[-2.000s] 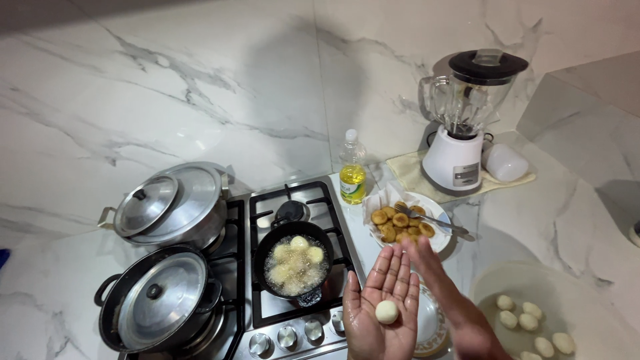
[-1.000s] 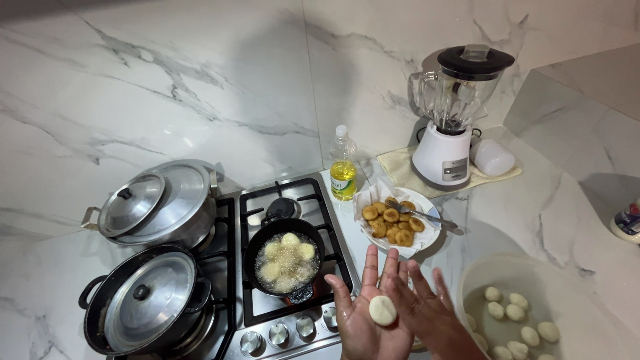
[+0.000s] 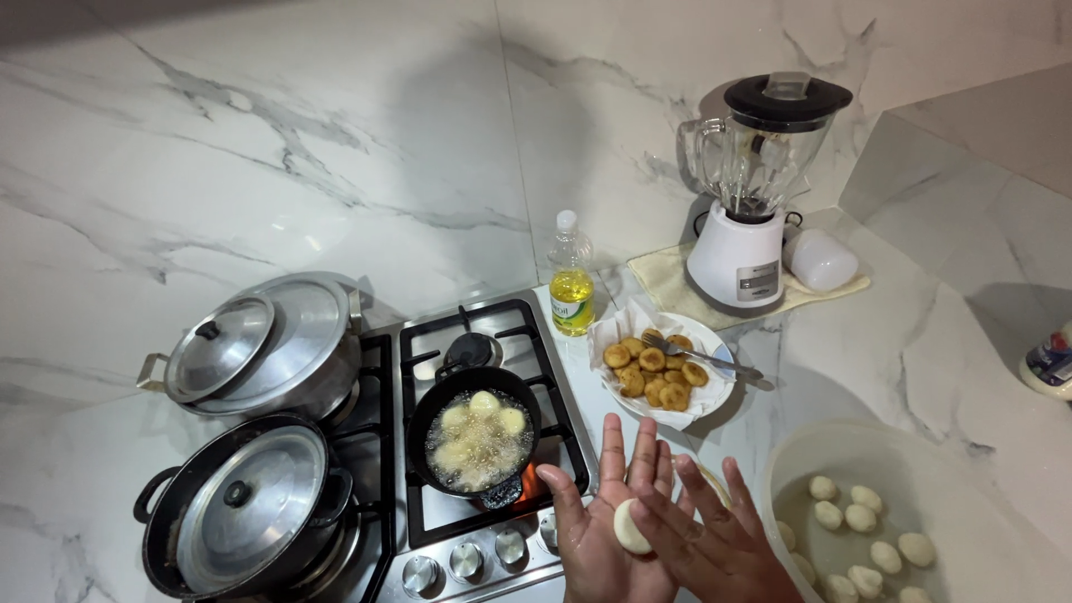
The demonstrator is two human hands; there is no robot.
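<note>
My left hand (image 3: 599, 536) is palm up in front of the stove, with a flattened white dough piece (image 3: 632, 528) on the palm. My right hand (image 3: 712, 536) lies over that palm, fingers spread, its fingertips touching the dough's right side. Left of both hands, a small black pan (image 3: 416, 435) of bubbling oil holds pale frying dough pieces (image 3: 481, 440) above a lit burner. Behind the hands, a paper-lined plate (image 3: 722, 347) holds browned fried pieces (image 3: 653, 360) and a fork (image 3: 712, 360). To the right, several dough balls (image 3: 861, 517) sit in a translucent tub (image 3: 779, 452).
A lidded steel pot (image 3: 293, 352) and a black pot with a metal lid (image 3: 260, 511) stand at left on the gas stove (image 3: 502, 578). An oil bottle (image 3: 572, 285) is behind the plate. A blender (image 3: 745, 201) stands on a cloth (image 3: 662, 276) beside a white cup (image 3: 822, 258).
The dough on my left palm was a round ball two seconds ago and is now flatter. My right hand has come down from beside the palm onto the dough.
</note>
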